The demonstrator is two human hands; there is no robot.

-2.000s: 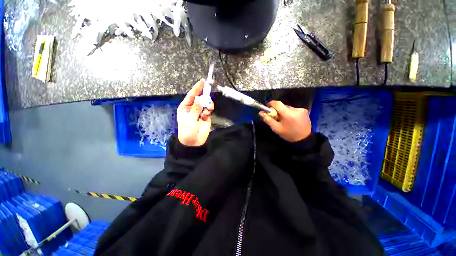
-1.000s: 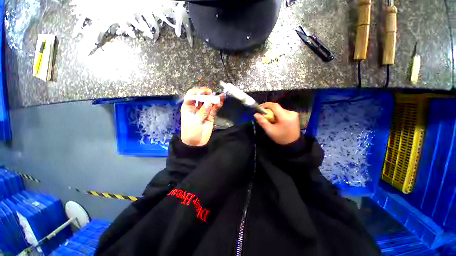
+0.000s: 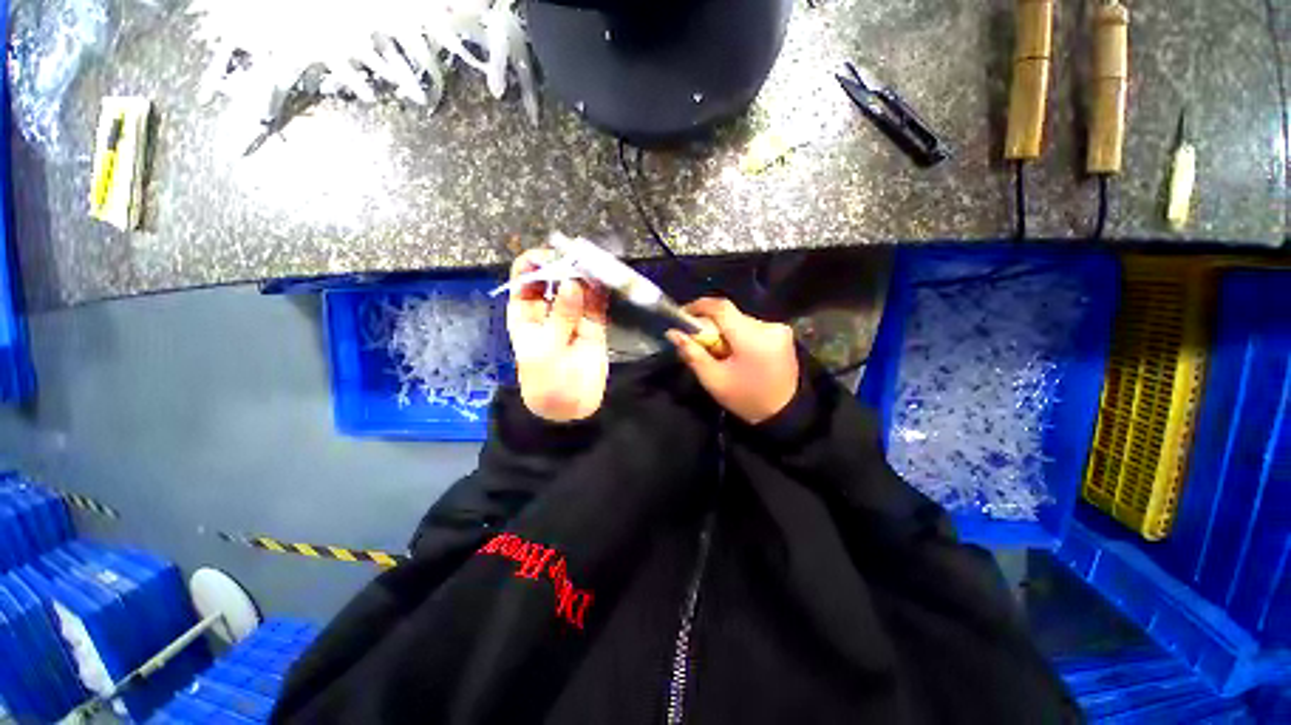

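My left hand (image 3: 561,344) is held palm up just off the bench edge, its fingers holding a small white moulded part (image 3: 537,276). My right hand (image 3: 745,360) grips the yellowish handle of a trimming tool (image 3: 620,273) with a pale wrapped shaft. The tool points up and left, and its tip lies over the white part at my left fingertips. Whether the tip touches the part cannot be told. Part of the white part is hidden by the tool and fingers.
The speckled benchtop (image 3: 425,213) bears a white heap of parts (image 3: 382,50), a dark round device (image 3: 658,71), black nippers (image 3: 895,113), two wooden-handled irons (image 3: 1029,85) and a small pale-handled pick (image 3: 1181,184). Blue bins (image 3: 340,366) with white scraps and a yellow crate (image 3: 1144,411) are below.
My right hand and the tool have moved left, so the tool now overlaps the fingers of my left hand. The white part has changed its angle in my left fingers.
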